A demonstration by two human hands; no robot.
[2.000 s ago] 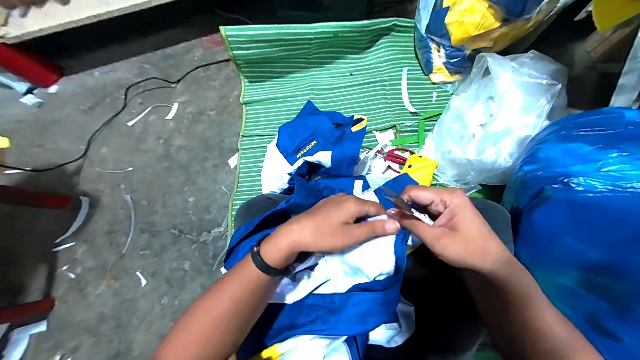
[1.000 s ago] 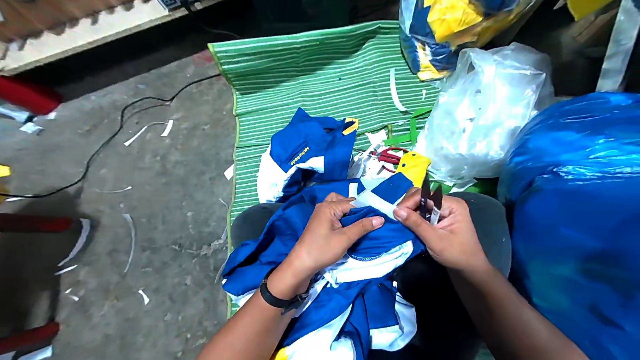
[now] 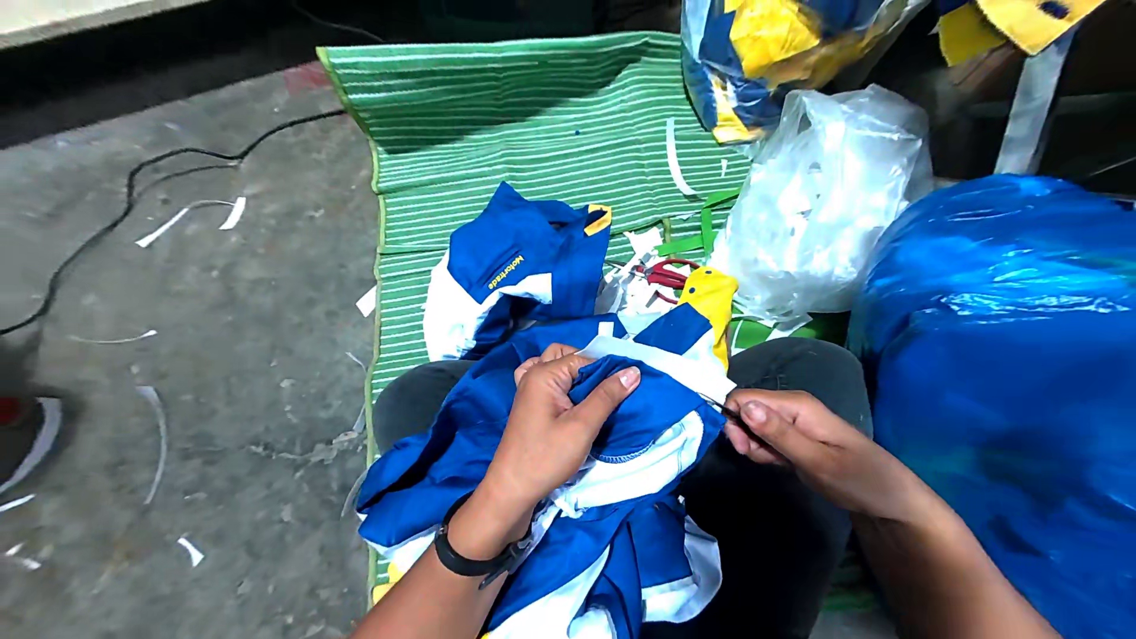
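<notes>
My left hand (image 3: 564, 417), with a black band on its wrist, pinches the edge of a blue and white garment (image 3: 479, 417) that lies across my lap. A white strip (image 3: 652, 359) runs along this edge. At the strip's right end, my right hand (image 3: 781, 430) grips small dark thread snips (image 3: 723, 406), their tips against the cloth; the handles are mostly hidden in the fingers. A yellow piece of cloth (image 3: 710, 297) lies just beyond. Farther forward rests a folded blue and white garment (image 3: 532, 257), beside red-handled scissors (image 3: 667, 273) among white scraps.
A green striped mat (image 3: 506, 115) lies under the things. A clear plastic bag (image 3: 821, 204) and a large blue plastic bag (image 3: 1003, 373) stand at right, with a bag of blue and yellow cloth (image 3: 772, 53) behind. A black cable (image 3: 133, 186) and white offcuts lie on the concrete floor.
The snips showed spread blades pointing up a second ago; now their tips are at the cloth edge. My right hand has turned, and the blue cloth is folded up over my left fingers.
</notes>
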